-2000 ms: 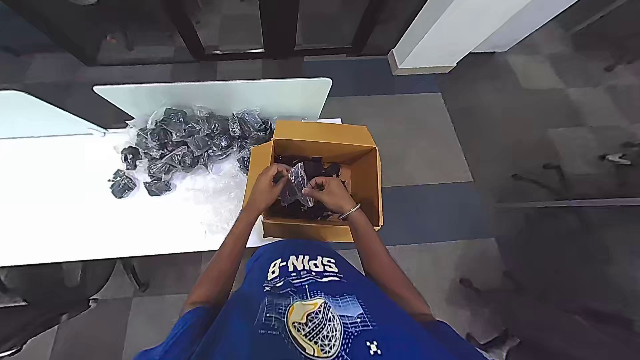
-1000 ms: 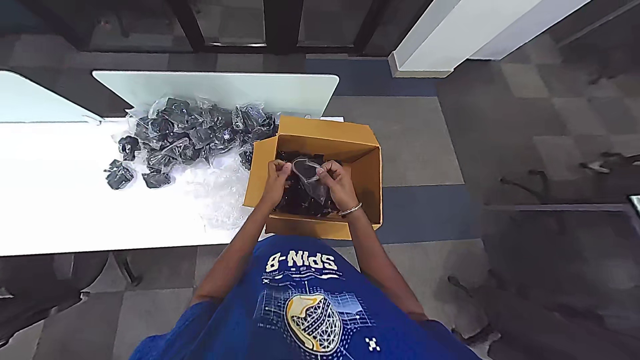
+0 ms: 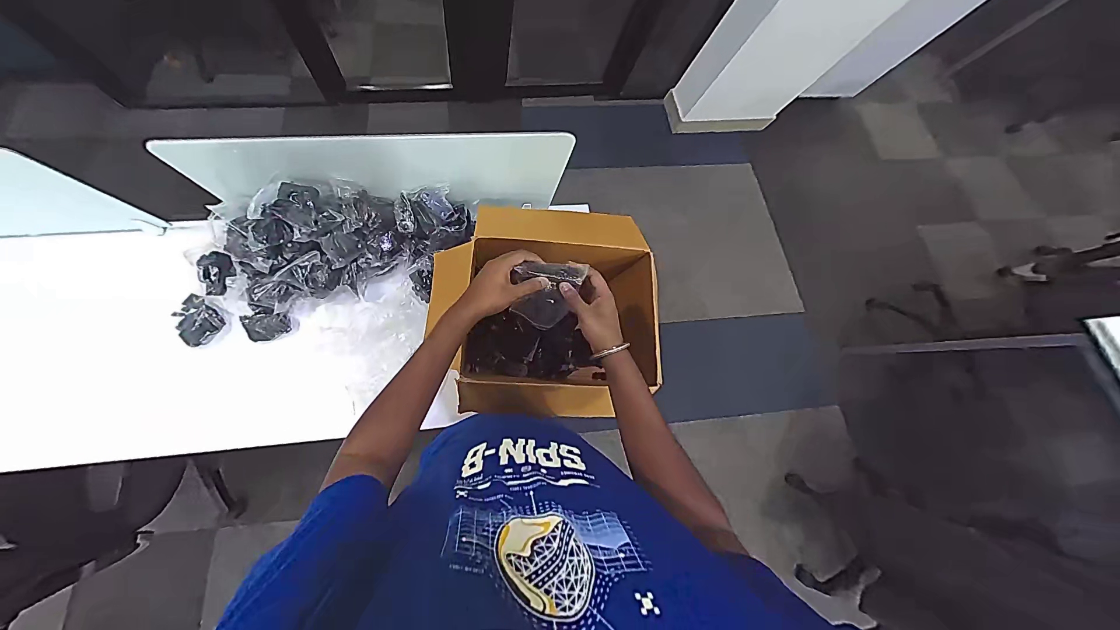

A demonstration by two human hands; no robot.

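Observation:
An open cardboard box [image 3: 560, 398] stands at the table's right end, with several dark items [image 3: 516, 346] in clear plastic inside. Over its opening, my left hand [image 3: 503, 287] and my right hand [image 3: 597, 311] hold a clear plastic bag [image 3: 542, 302] between them, fingers and thumbs on its upper edge. Whether the bag has a dark item in it I cannot tell. A bracelet circles my right wrist. Left of the box lies a heap of black items in clear plastic bags [image 3: 324, 236], their exact kind unclear.
The white table [image 3: 131, 376] extends left, with crumpled clear plastic [image 3: 367, 337] beside the box. A pale divider panel [image 3: 367, 157] rises behind the heap. Chairs [image 3: 87, 525] stand below left. A white pillar [image 3: 735, 61] is at the upper right, and a dark table [image 3: 989, 420] at the right.
My hands have come closer together on the plastic bag, whose upper edge looked looped open a second ago and is now drawn flat. The box and heap have stayed in place.

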